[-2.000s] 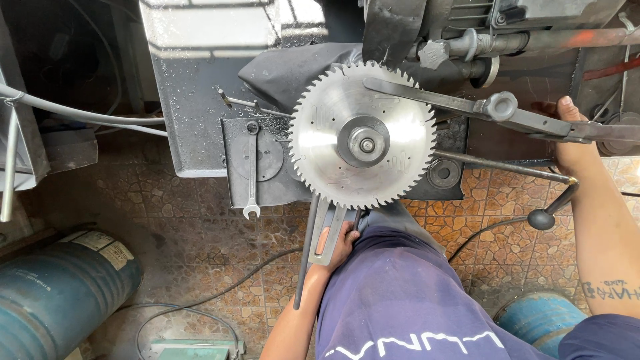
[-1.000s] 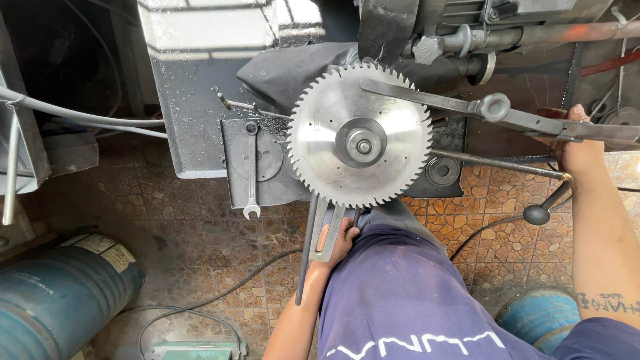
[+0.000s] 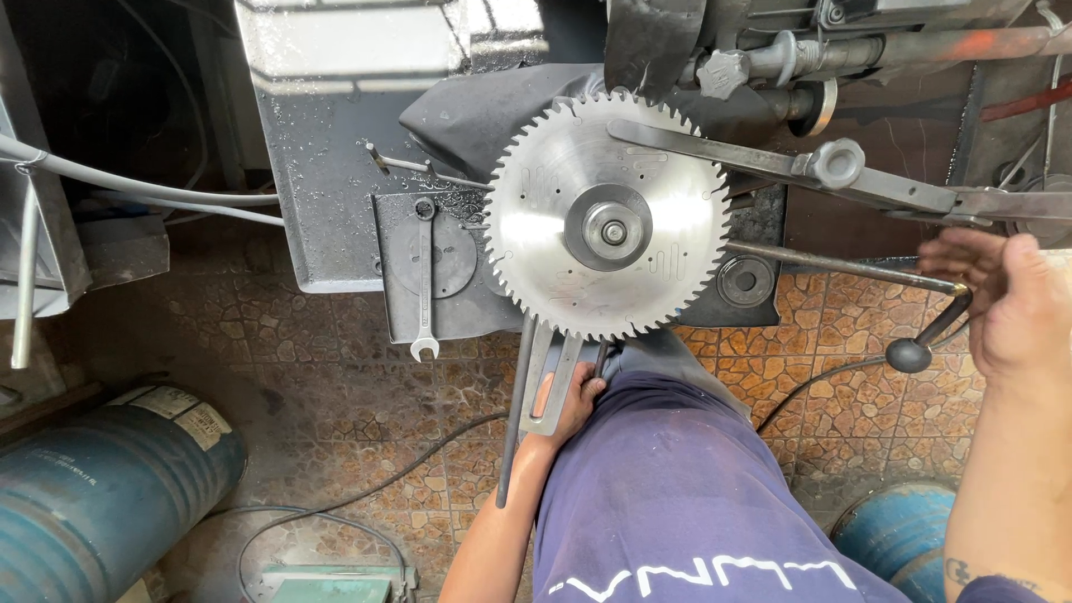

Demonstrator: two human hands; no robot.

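A toothed circular saw blade [image 3: 544,243] is mounted on a hub [image 3: 614,232] at the middle of the machine. A flat metal arm [image 3: 712,149] with a knob [image 3: 837,163] reaches over its upper right face. Below the blade, beside a slotted steel bracket [image 3: 553,385], my left hand [image 3: 578,398] has its fingers around a dark rod or lever, partly hidden by the bracket and shirt. At the right, my right hand [image 3: 992,289] is raised with fingers apart, holding nothing visible, near a bent rod [image 3: 846,266] with a ball-ended handle [image 3: 909,355].
A combination wrench [image 3: 425,276] lies on the dark plate left of the blade. A grey metal sheet [image 3: 327,167] bears water drops or shavings. Blue drums [image 3: 109,494] stand or lie at the lower left and lower right [image 3: 900,536]. A black cable [image 3: 419,461] crosses the tiled floor.
My right hand was at the long metal arm on the right in both earlier frames; it has let go and is now lower with its fingers apart. My left hand has stayed below the blade.
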